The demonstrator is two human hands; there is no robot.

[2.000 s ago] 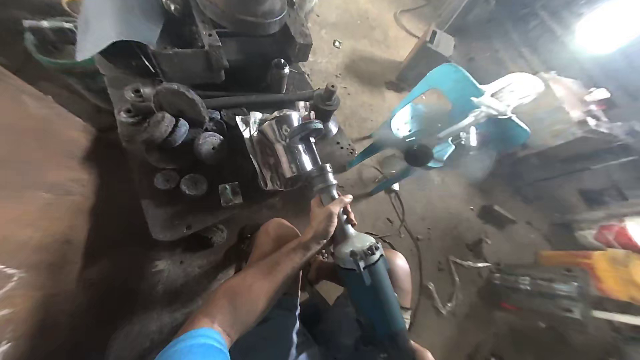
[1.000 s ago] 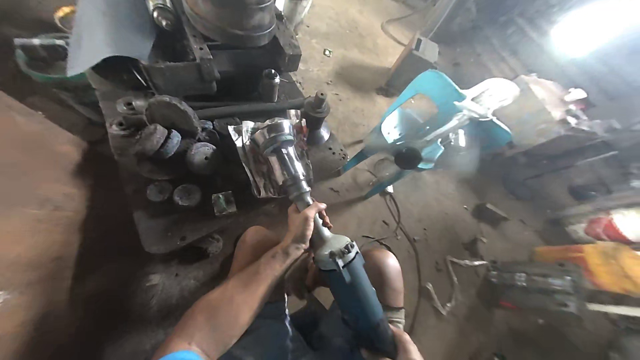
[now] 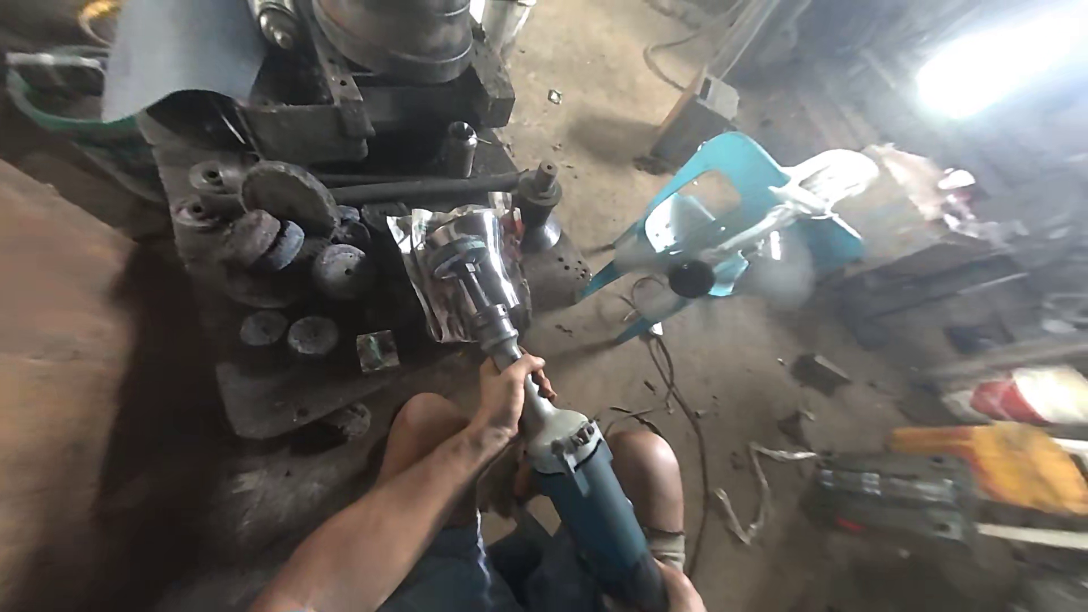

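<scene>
My left hand (image 3: 510,391) is wrapped around the narrow metal neck of a blue and grey straight grinder (image 3: 586,501). At the bottom edge, my right hand (image 3: 677,586) holds the rear of the grinder's body; part of that hand is cut off by the frame. The grinder's round head (image 3: 459,253) lies over a shiny cylindrical metal part (image 3: 497,263), at its open end or inside it; I cannot tell which. Crumpled silvery sheet (image 3: 416,246) lies under and around the shiny part, on a dark metal plate.
Several abrasive wheels (image 3: 289,200) lie on the dark metal plate (image 3: 280,408) at left. Behind stands a large metal cylinder (image 3: 395,34) on a block. A turquoise plastic chair (image 3: 739,161) is at right, with a cable (image 3: 699,459) on the floor. Farther right lies a yellow object (image 3: 1033,467).
The grinder's head has moved up and left relative to its place two seconds ago, with both hands still on the tool. The shiny part's visible face has changed.
</scene>
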